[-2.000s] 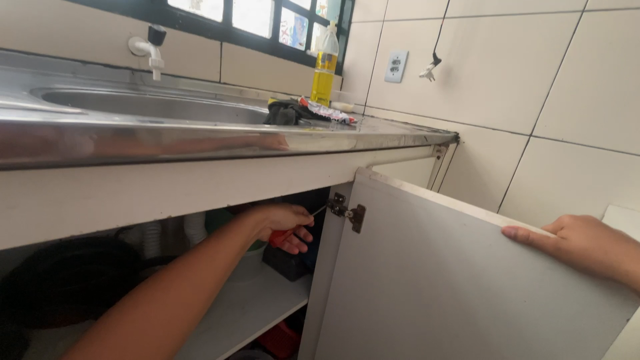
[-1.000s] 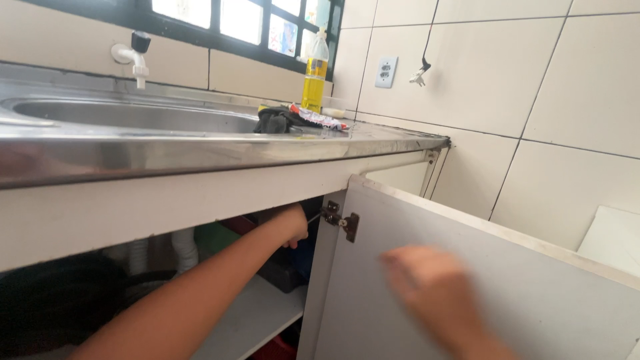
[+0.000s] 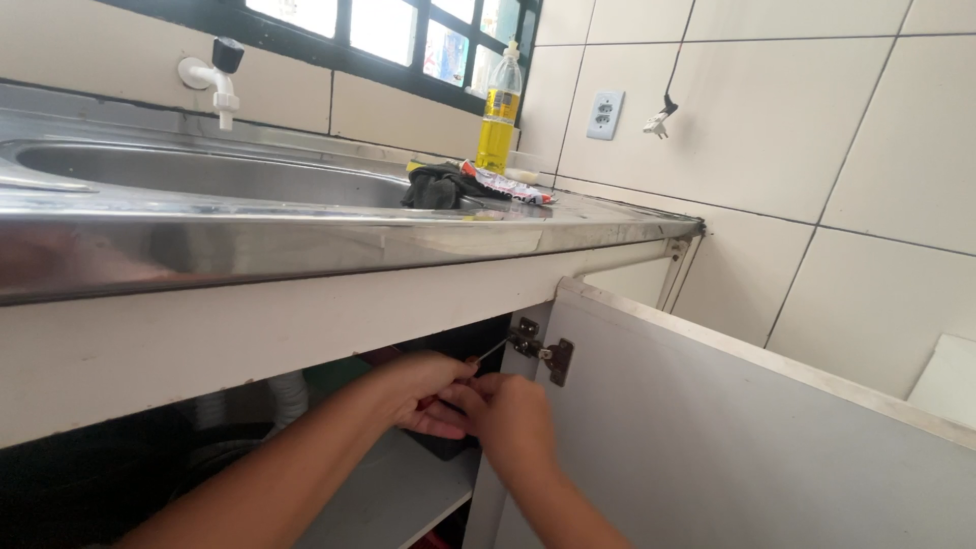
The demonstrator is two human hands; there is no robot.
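My left hand [image 3: 431, 389] is closed round the handle of a screwdriver [image 3: 492, 351], just inside the cabinet below the sink. The thin metal shaft points up and right, its tip at the metal cabinet hinge [image 3: 526, 339]; whether it sits in a screw cannot be told. Most of the reddish handle is hidden by fingers. My right hand [image 3: 507, 415] meets the left at the handle, its fingers bent against it; how firmly it grips is hidden. The hinge joins the side panel to the white cabinet door [image 3: 732, 412], which stands open at the right.
Above runs the steel sink counter [image 3: 320, 248], bearing a dark cloth [image 3: 435, 187], a crumpled wrapper [image 3: 507, 185] and a bottle of yellow liquid [image 3: 498, 114]. A shelf [image 3: 396, 488] and corrugated pipes [image 3: 287, 396] are inside the cabinet. A plug [image 3: 659, 122] hangs at the tiled wall.
My right hand has left the door's top edge and come over to my left hand at the screwdriver. My left hand has stayed near the hinge with the tool.
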